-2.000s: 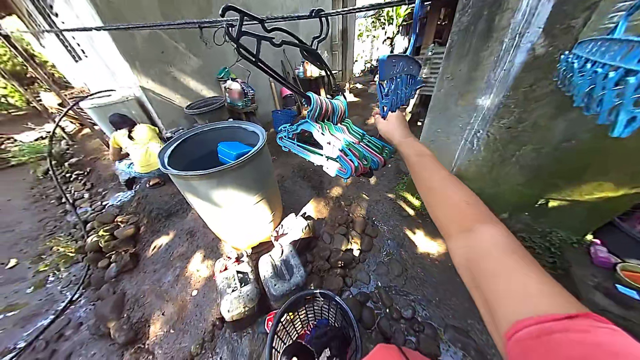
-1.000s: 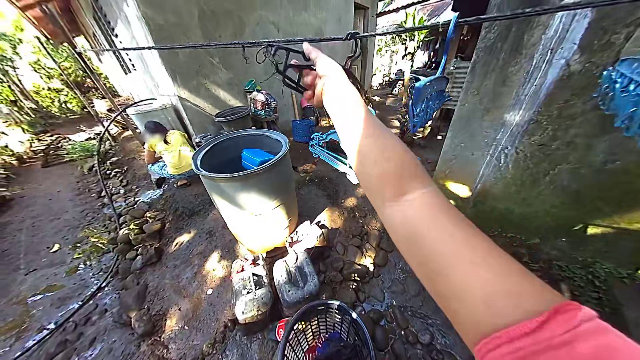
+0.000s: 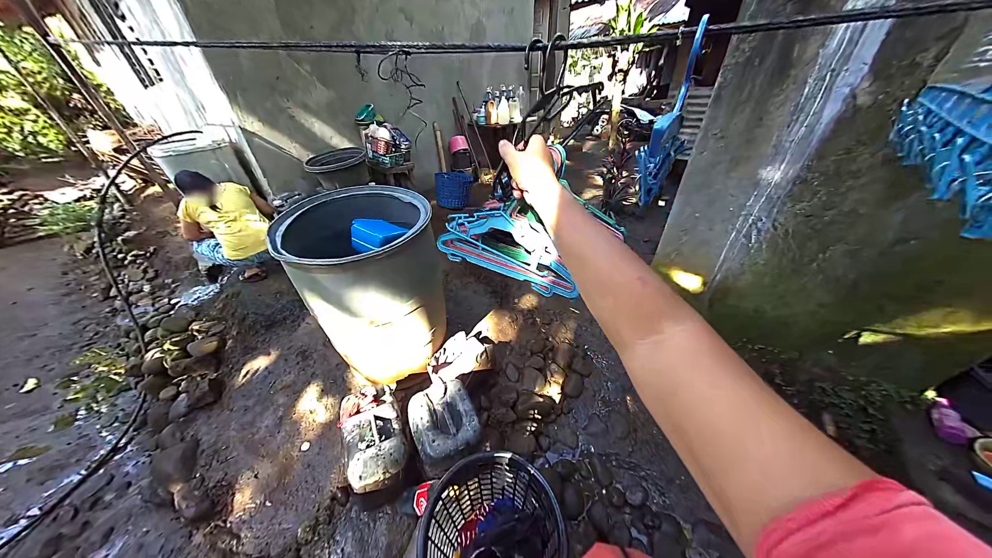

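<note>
My right hand (image 3: 533, 167) reaches up and forward, its fingers closed around the black plastic hanger (image 3: 542, 101) whose hook hangs on the black clothesline (image 3: 310, 46). Just below and behind the hand hangs a bunch of plastic hangers (image 3: 504, 248), mostly blue, with some green and red; my wrist covers part of it. To its right a blue clip hanger (image 3: 663, 147) hangs from the line. A black plastic basket (image 3: 434, 515) with dark and coloured cloth (image 3: 508, 531) stands at the bottom. My left hand is out of the frame.
A large tub (image 3: 372, 302) holds a blue container (image 3: 376, 234). Two murky plastic jugs (image 3: 373, 449) stand before it on wet, stony ground. A person in a yellow shirt (image 3: 236, 221) squats at left. More blue clips (image 3: 949, 147) hang beside the concrete wall (image 3: 821, 232) at right.
My right hand was at the blue clip hanger, then at a black hanger further left on the line. Now it has moved back right, in front of the coloured hangers.
</note>
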